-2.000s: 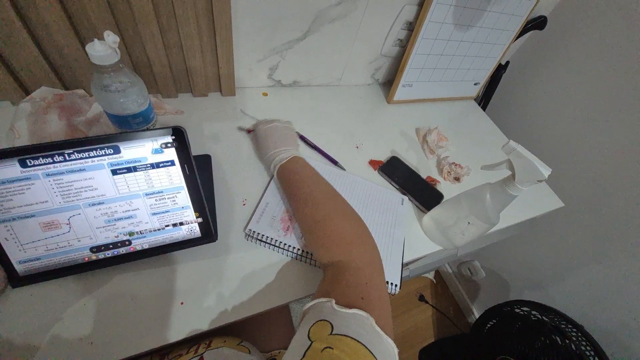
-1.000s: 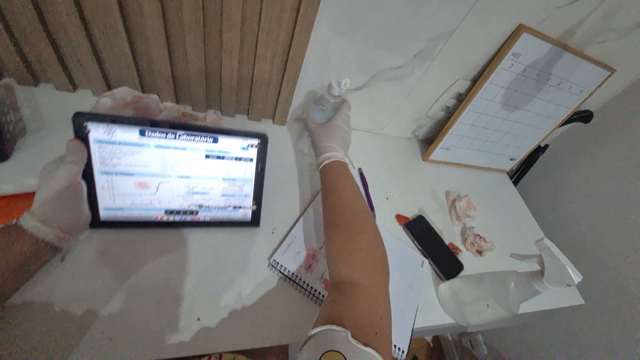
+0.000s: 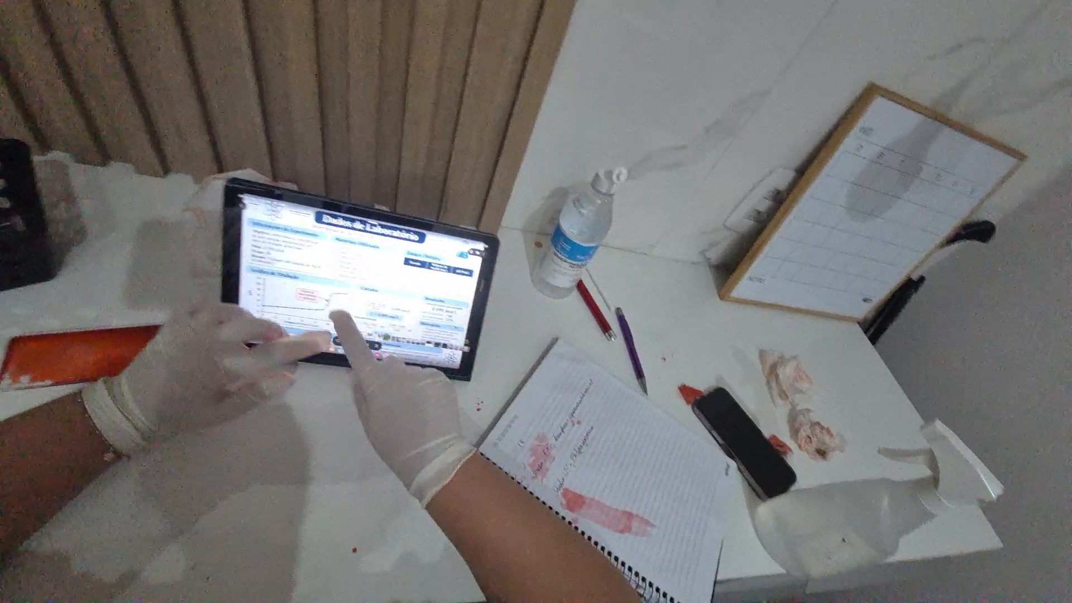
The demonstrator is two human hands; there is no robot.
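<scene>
A tablet [image 3: 352, 280] with a lit screen showing text and a graph leans by the slatted wood panel. My left hand [image 3: 226, 356], in a white glove, is at its lower left edge with fingers over the screen; whether it grips the tablet is unclear. My right hand [image 3: 402, 402], also gloved, points its index finger at the lower part of the screen and holds nothing. To the right stands a clear plastic bottle [image 3: 571, 243] with a blue label, beside a red pen [image 3: 596, 310] and a purple pen [image 3: 631, 350]. A spiral notebook [image 3: 620, 469] with red stains lies near my right forearm.
A black phone [image 3: 744, 442], crumpled stained tissues [image 3: 791, 381] and a translucent spray bottle [image 3: 837, 523] lie on the right side of the desk. A wood-framed planner board [image 3: 871, 201] leans on the marbled wall. At left are an orange-red flat object [image 3: 75, 356] and a black holder [image 3: 25, 213].
The bottle, in my right hand one second ago, now stands by the pens, released. My right hand has moved left to the tablet. The tablet was lying lower two seconds ago.
</scene>
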